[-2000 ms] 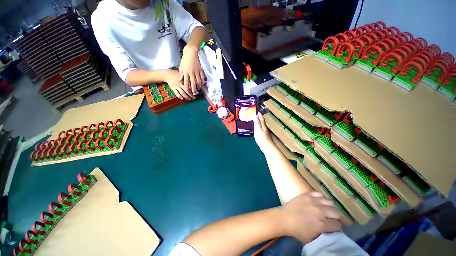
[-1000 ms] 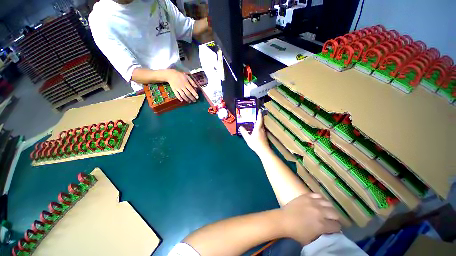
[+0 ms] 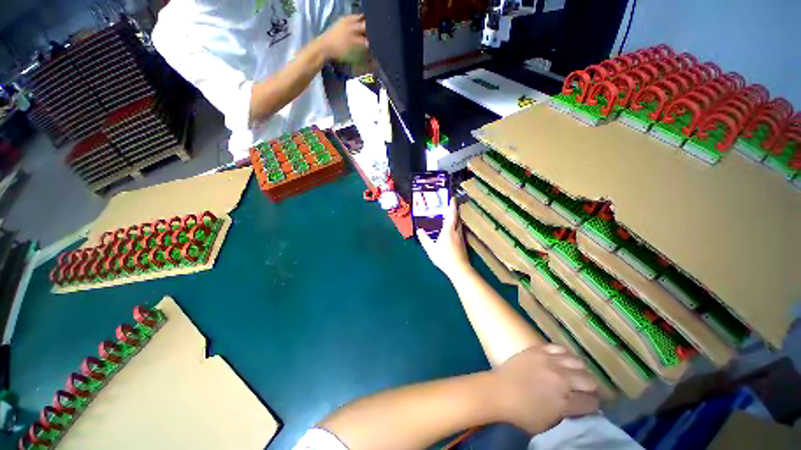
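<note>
A black smartphone point(image 3: 431, 195) with a lit screen stands upright against the dark post. My right hand point(image 3: 446, 242) is at its lower part, with the thumb over the screen and fingers at the right edge. The phone's lower end is partly hidden by the hand. My left hand point(image 3: 549, 387) is closed over my right arm near the elbow, at the bottom of the view. A red-and-white small item point(image 3: 393, 204) lies just left of the phone.
An orange-red fixture point(image 3: 300, 183) holds green pieces at the back. Cardboard sheets with green-and-red pieces lie at left point(image 3: 167, 189) and front left point(image 3: 176, 387). Loaded sheets point(image 3: 694, 220) are stacked at right. A co-worker point(image 3: 237, 61) stands opposite. The dark post point(image 3: 397, 88) rises behind the table.
The co-worker's hand has left the fixture, uncovering it, and an arm is raised towards the post. My right thumb has come over the phone's screen. My left hand has not moved.
</note>
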